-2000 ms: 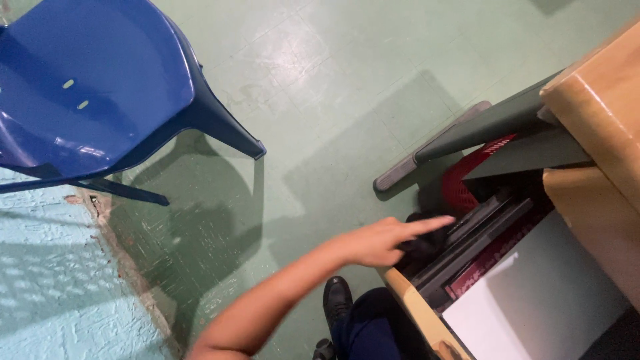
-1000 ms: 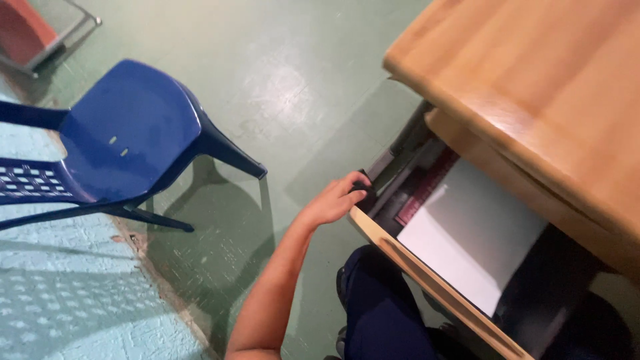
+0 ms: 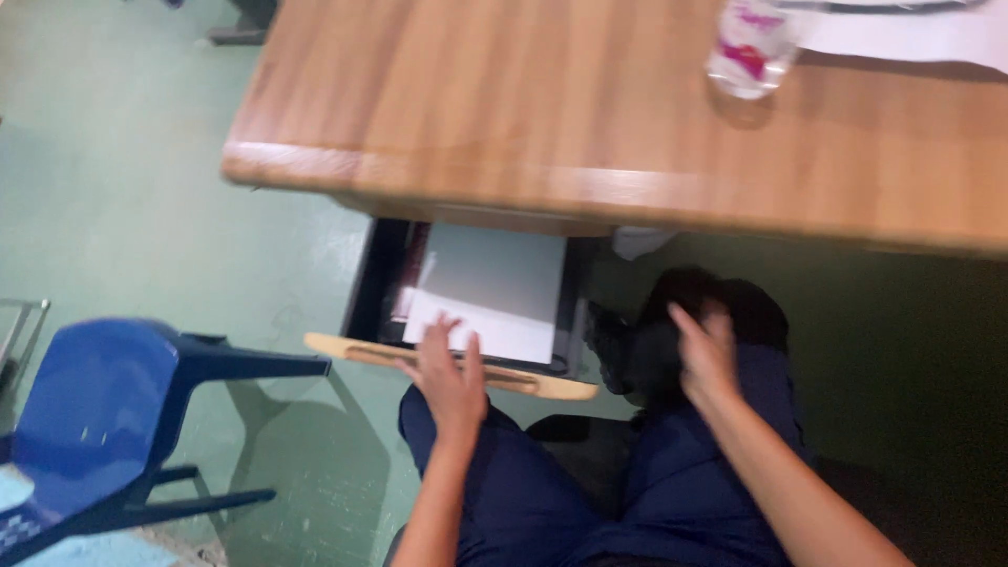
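My left hand [image 3: 450,382] is at the wooden front of an open desk drawer [image 3: 354,349], fingers spread over its edge and holding nothing that I can see. White paper [image 3: 488,291] lies in the drawer, with a dark red item [image 3: 411,272] along its left side. My right hand [image 3: 709,350] is blurred above my right knee, to the right of the drawer. Beside it is a black object [image 3: 657,346], blurred and dark; whether the hand grips it does not show.
The wooden desk top [image 3: 488,102] spans the upper view, bearing a clear plastic cup with pink print [image 3: 752,51] and white sheets [image 3: 906,35]. A blue plastic chair [image 3: 102,394] stands at the left on the green floor. My legs are below the desk edge.
The view has swung right, showing more of the desk. One hand was at the drawer's left corner a second ago; now my left hand is at the drawer front and my right hand is in view.
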